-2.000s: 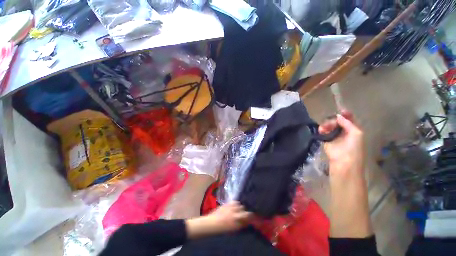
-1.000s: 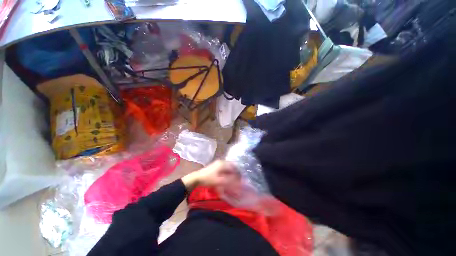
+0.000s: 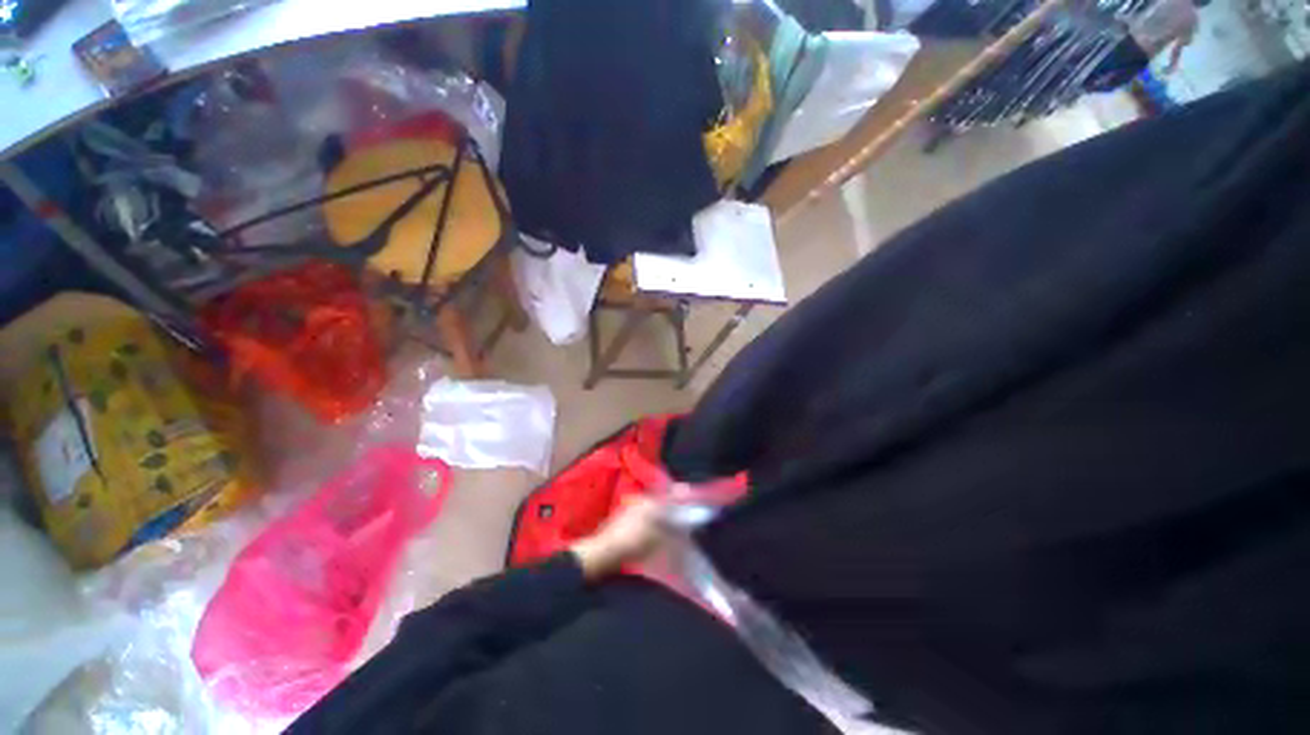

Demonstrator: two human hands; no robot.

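A long black garment (image 3: 1006,388) hangs unfolded across the right half of the view, close to the camera. My left hand (image 3: 626,534), slightly blurred, is closed on a crinkly clear polybag (image 3: 762,632) at the garment's left edge. The large red sack (image 3: 575,503) lies under and behind my left hand, its dark-edged opening partly showing. My right hand is not in view; the garment fills that side.
A pink plastic bag (image 3: 323,574), a yellow printed bag (image 3: 122,431) and an orange-red bag (image 3: 309,338) lie at left. A tan-seated stool (image 3: 417,216) and a white-topped stool (image 3: 718,256) stand ahead. A person's hand (image 3: 1171,29) shows at top right.
The folded dark garment now hangs long at right, out of its polybag. My right hand has gone from view. My left hand has the polybag gathered in it. The view has shifted.
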